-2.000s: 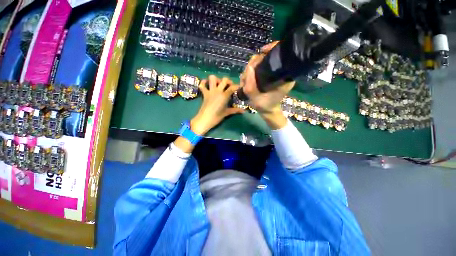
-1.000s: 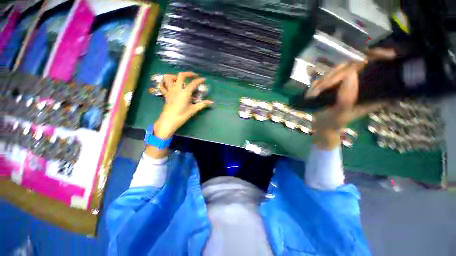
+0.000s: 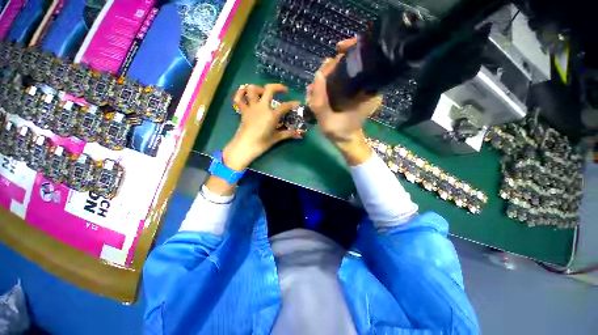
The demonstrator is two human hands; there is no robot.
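Observation:
My right hand [image 3: 338, 108] is closed around the black electric screwdriver [image 3: 357, 72], held tilted with its lower end close to a circuit board module [image 3: 295, 120]. My left hand [image 3: 260, 121] spreads over the boards on the green mat, with thumb and fingers on either side of that module. Its fingers partly hide the boards under it, and the screwdriver's tip cannot be made out. A row of boards [image 3: 426, 175] runs to the right of my right forearm.
A clear blister tray [image 3: 295, 46] of black parts lies at the back. A silver screw feeder [image 3: 475, 101] stands at the back right, beside stacked boards [image 3: 544, 176]. At the left, a printed carton [image 3: 108, 222] bears rows of boards [image 3: 85, 170].
The screwdriver and my right hand have come from beside the feeder back to my left hand. The view has turned and shifted, and the row at right shows more fully.

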